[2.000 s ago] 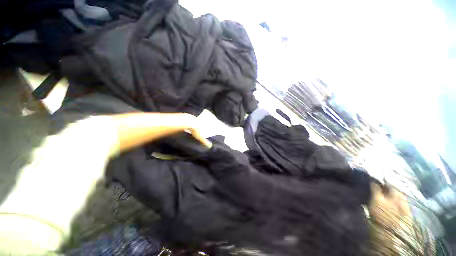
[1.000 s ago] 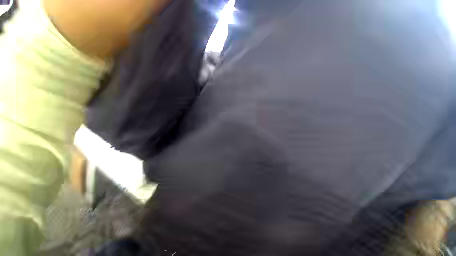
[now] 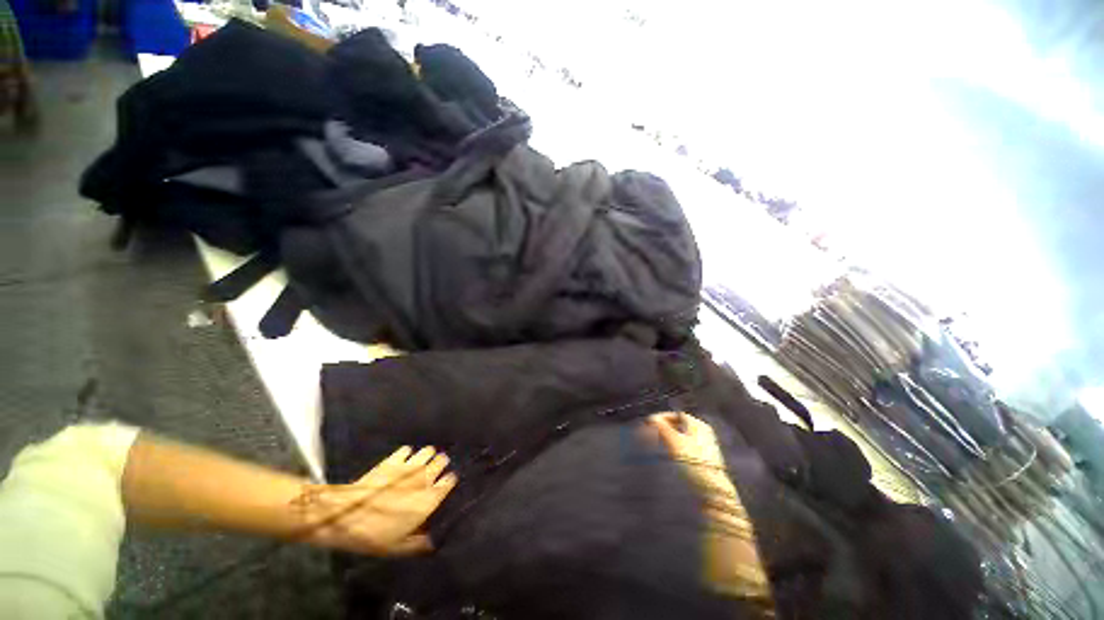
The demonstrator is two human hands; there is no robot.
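A dark jacket (image 3: pixel 545 521) lies spread on the pale table in front of me, its body flat and a thin dark zip line (image 3: pixel 533 442) running diagonally across it. My left hand (image 3: pixel 394 494) rests flat on the jacket's near left part, palm down, fingers spread and holding nothing. My right hand (image 3: pixel 688 438) is on the jacket near its upper right part, beside the zip line's far end. Its fingertips are blurred, and whether they grip cloth cannot be told. Dark crumpled cloth lies right of my right hand.
A large heap of dark and grey garments (image 3: pixel 496 248) lies beyond the jacket, with straps hanging over the table edge (image 3: pixel 272 351). Garment stacks (image 3: pixel 866 339), some seemingly in clear bags, stand at right. Blue bins (image 3: pixel 55 27) and speckled grey floor (image 3: pixel 73 291) are at left.
The jacket, earlier bunched and then lifted close to the camera, now lies flat. My left hand has come down onto it. My right hand has moved in from the right edge onto the jacket.
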